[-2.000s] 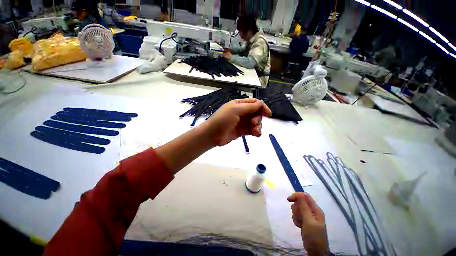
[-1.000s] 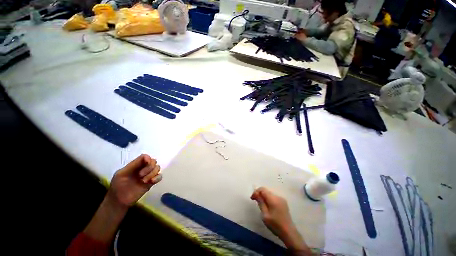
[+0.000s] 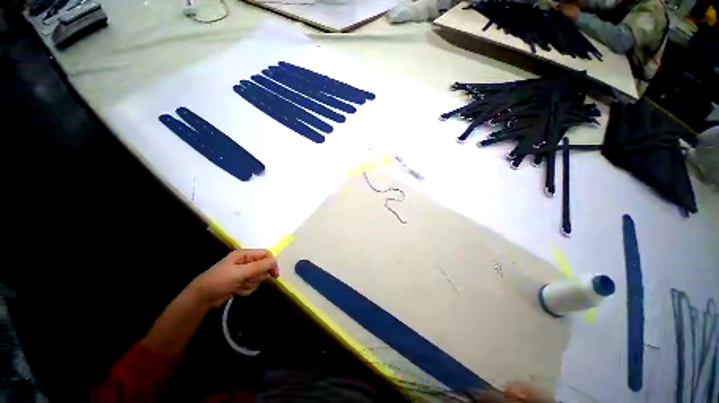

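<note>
A navy strap piece [image 3: 386, 321] lies diagonally on the beige working board [image 3: 473, 244], near the table edge. My left hand [image 3: 251, 271] is at the table edge, just left of the strap's upper rounded end, with its fingers curled together. I cannot see whether a needle or thread is between them. My right hand [image 3: 524, 393] is at the bottom edge, beside the strap's lower end, mostly cut off and blurred. A fine line, a needle or thread, lies on the board [image 3: 448, 279]. A short wavy bead string or cord [image 3: 391, 198] lies near the top tape.
The thread cone [image 3: 577, 294] is tilted in view at the board's right. A dotted strap [image 3: 633, 303] and looped strips [image 3: 694, 346] lie farther right. Dotted straps [image 3: 303, 102] are grouped at upper left. Dark finished straps [image 3: 532, 122] are heaped beyond. A person's sleeve [image 3: 615, 31] shows at top right.
My view has turned down and left. My left hand has come down from raised to the table edge. My right hand has let go of the right-hand strap and moved to the bottom edge.
</note>
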